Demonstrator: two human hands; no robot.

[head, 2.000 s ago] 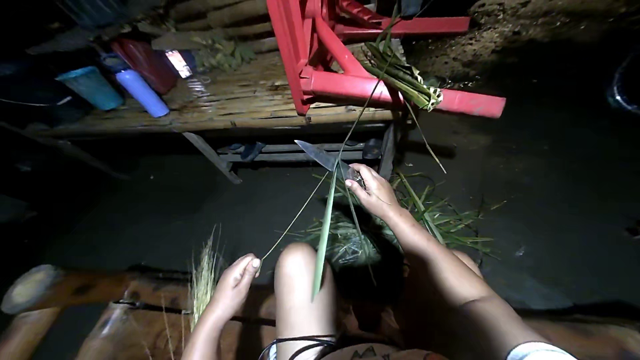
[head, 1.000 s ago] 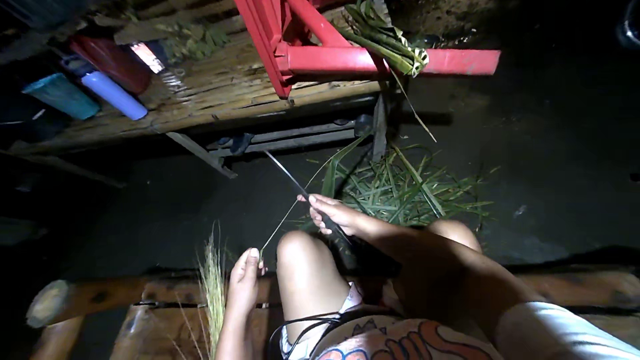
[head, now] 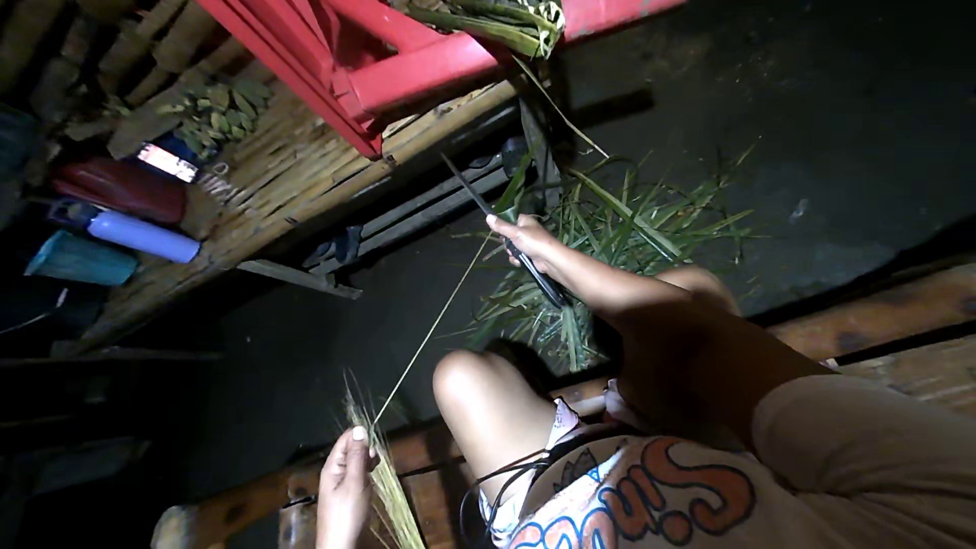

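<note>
My right hand is closed around the dark handle of a knife, whose blade points up and left. A bit of green leaf shows behind the blade, by the fingers. A thin pale leaf rib runs from beside my right hand down to my left hand, which pinches its lower end. A bundle of thin yellowish ribs lies against my left hand; whether the fingers also hold it I cannot tell. Cut green leaf strips are heaped on the dark ground beyond my knees.
A bamboo platform bears an overturned red plastic chair, a purple bottle, a teal cup and a lit phone. Folded green leaves rest on the chair. I sit on a wooden bench.
The long green leaf strip that hung from the knife two seconds ago no longer hangs there. My left hand has come to the bundle of ribs. The view has shifted.
</note>
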